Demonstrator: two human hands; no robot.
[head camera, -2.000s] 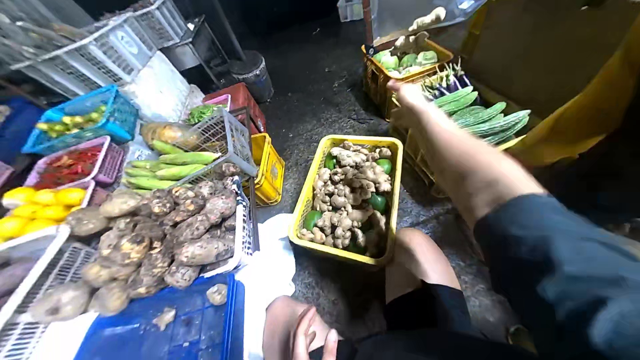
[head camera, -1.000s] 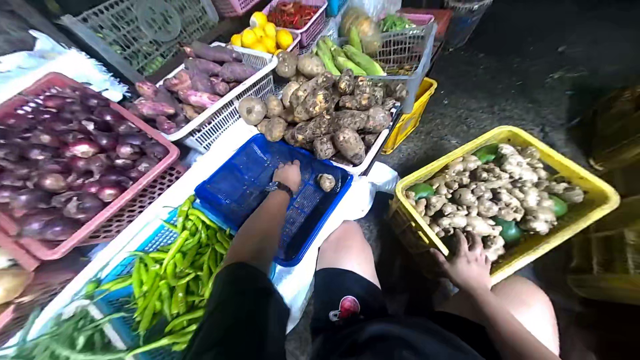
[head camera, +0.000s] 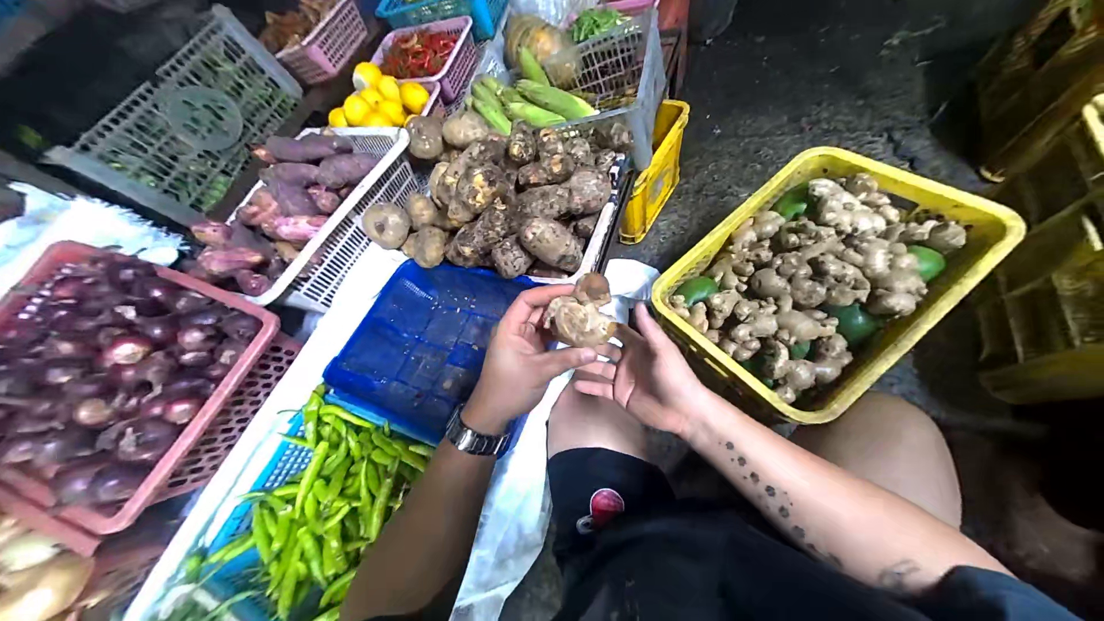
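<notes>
Between my hands, over the right edge of a blue plastic tray (head camera: 405, 332), is a piece of ginger root (head camera: 580, 323). My left hand (head camera: 526, 354) grips it between thumb and fingers. My right hand (head camera: 642, 371) is just to its right, palm up with fingers apart; whether its fingertips touch the root is hard to tell. The blue tray holds only small bits of dirt. At my right knee stands a yellow crate (head camera: 966, 315) full of ginger (head camera: 806, 289), with several green fruits (head camera: 854, 325) among the roots.
Around the tray are a heap of taro roots (head camera: 552, 203), green chili peppers (head camera: 328, 509), a pink basket of red onions (head camera: 259, 332) and purple sweet potatoes (head camera: 310, 172). Behind lie corn ears (head camera: 543, 99) and lemons (head camera: 379, 99). More yellow crates (head camera: 1048, 293) stand at the far right.
My left hand has come up from the blue tray with ginger, and the small piece seen in the tray is gone from there. My right hand has left the ginger crate and moved left beside it.
</notes>
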